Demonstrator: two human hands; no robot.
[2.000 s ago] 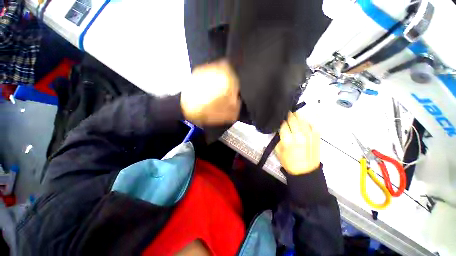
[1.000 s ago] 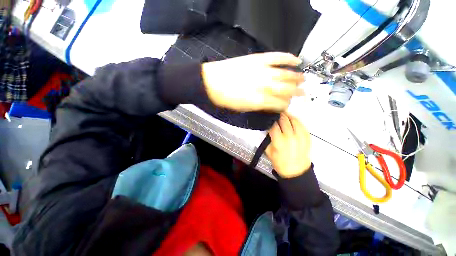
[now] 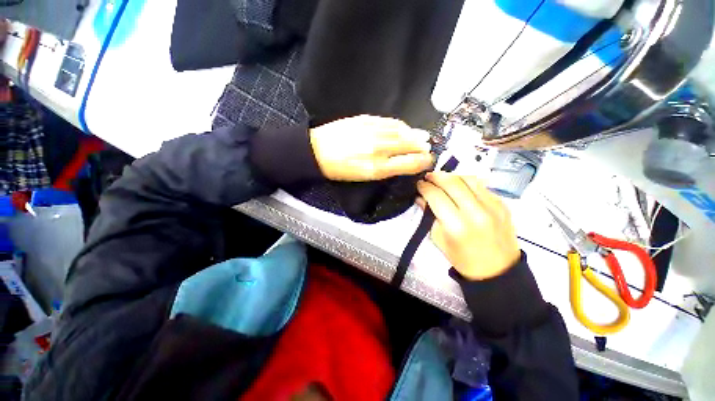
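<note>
The plain black fabric (image 3: 376, 59) lies left of the needle, joined with checked cloth (image 3: 263, 98). My left hand (image 3: 372, 149) lies flat on the black cloth, fingertips close to the presser foot (image 3: 440, 141). My right hand (image 3: 472, 223) is just right of it, thumb and fingers closed on a narrow black tape (image 3: 415, 247) that hangs over the table's front edge. The needle itself is too small to make out.
The white sewing machine head (image 3: 580, 70) stands at the right. Scissors (image 3: 604, 274) with red and yellow handles lie right of my right hand, near pale thread (image 3: 666, 243). A ruler-marked strip (image 3: 329, 244) runs along the table's front edge. Checked garments (image 3: 22, 145) are at the far left.
The black fabric was raised and bunched, then laid down by the needle, showing checked cloth. My left hand moved right onto it, then slightly back left. The view has shifted nearer the machine.
</note>
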